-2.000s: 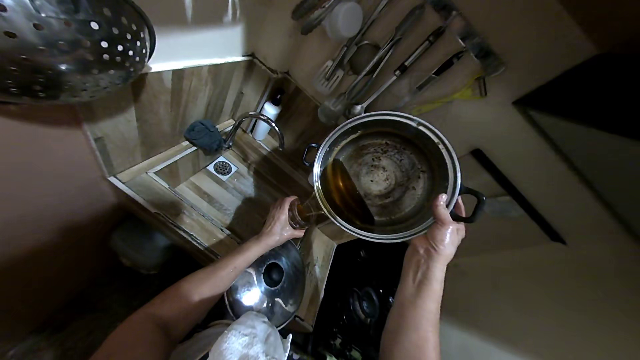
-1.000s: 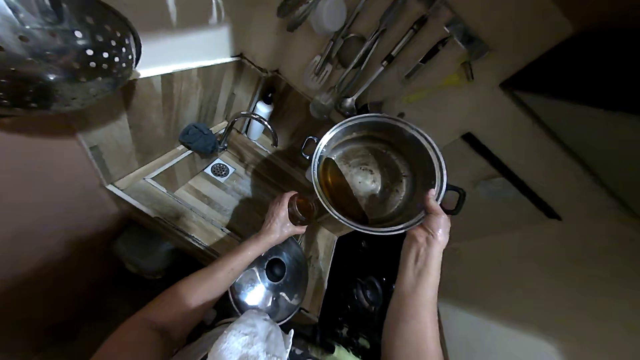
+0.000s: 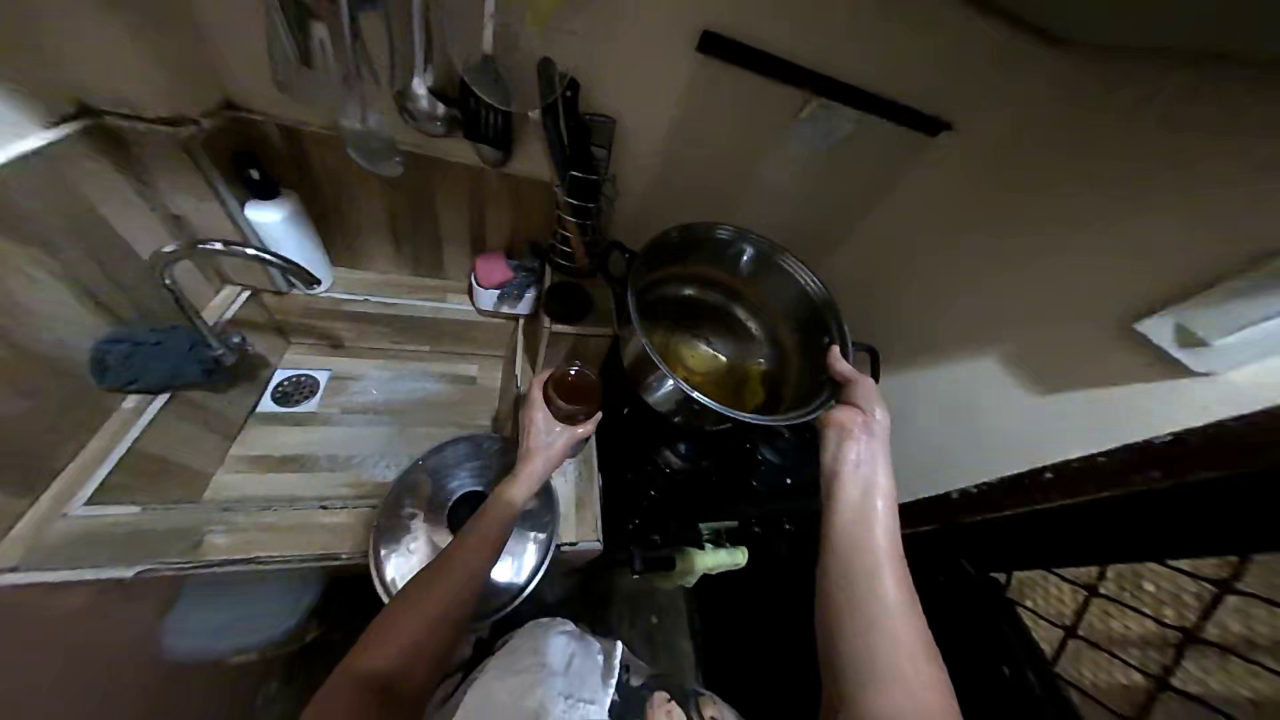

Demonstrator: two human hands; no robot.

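Note:
My left hand (image 3: pixel 548 425) is closed around a small glass (image 3: pixel 573 393) of reddish-brown liquid, held upright left of the pot. My right hand (image 3: pixel 855 395) grips the right rim of a large stainless steel pot (image 3: pixel 740 320) near its black side handle. The pot tilts toward me over the dark stovetop (image 3: pixel 680 470), and a little yellowish liquid lies at its bottom. Beneath my left forearm is a round metal lid (image 3: pixel 420 510) with a black knob, at the counter's edge. Whether the pot's underside touches the stove is hidden.
On the left is a wood-patterned sink (image 3: pixel 370 410) with a curved faucet (image 3: pixel 215 250), a dark cloth (image 3: pixel 150 358) and a white bottle (image 3: pixel 290 235). A sponge holder (image 3: pixel 503 297) and a wire utensil rack (image 3: pixel 578 215) stand behind the glass. Ladles (image 3: pixel 425 105) and other utensils hang above.
The pot has moved down over the stove and its brownish liquid no longer pools along the left wall. The glass remains in my left hand. The view has swung right.

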